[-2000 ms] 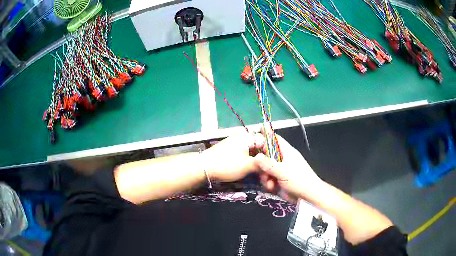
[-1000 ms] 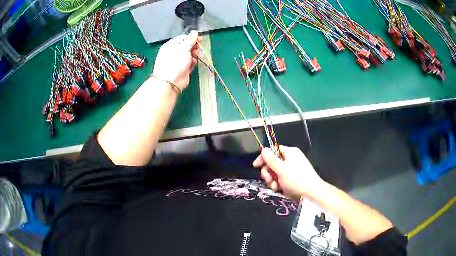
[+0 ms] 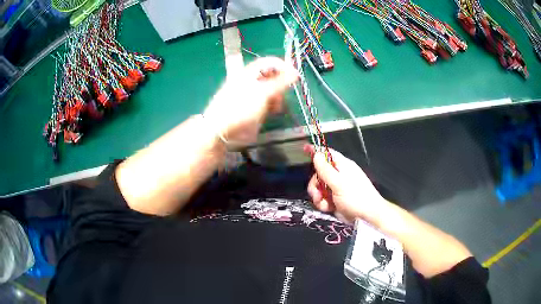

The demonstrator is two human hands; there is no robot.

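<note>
My right hand (image 3: 344, 184) is closed around a wire harness (image 3: 309, 110) below the bench edge. Its thin wires, some speckled red-black and some pale, stand up from the fist over the bench. The connector end is hidden in the hand. My left hand (image 3: 252, 92) is blurred, over the bench edge, with its fingertips beside the upper part of these wires. Whether it grips any wire cannot be told. The wire twisting machine (image 3: 172, 18) stands at the top, its black twisting head (image 3: 212, 10) cut off by the picture's edge.
A finished harness pile (image 3: 98, 77) lies left of the machine, a small green fan (image 3: 80, 7) behind it. An untwisted harness pile (image 3: 409, 29) and darker red bundles (image 3: 492, 38) lie right. A grey cable (image 3: 341, 101) curves over the bench edge (image 3: 415, 116). Blue stools stand on the floor.
My left hand has come back from the twisting head, down and right to the harness wires. The yellow-red wires stretched between my hands no longer show. The view has shifted slightly.
</note>
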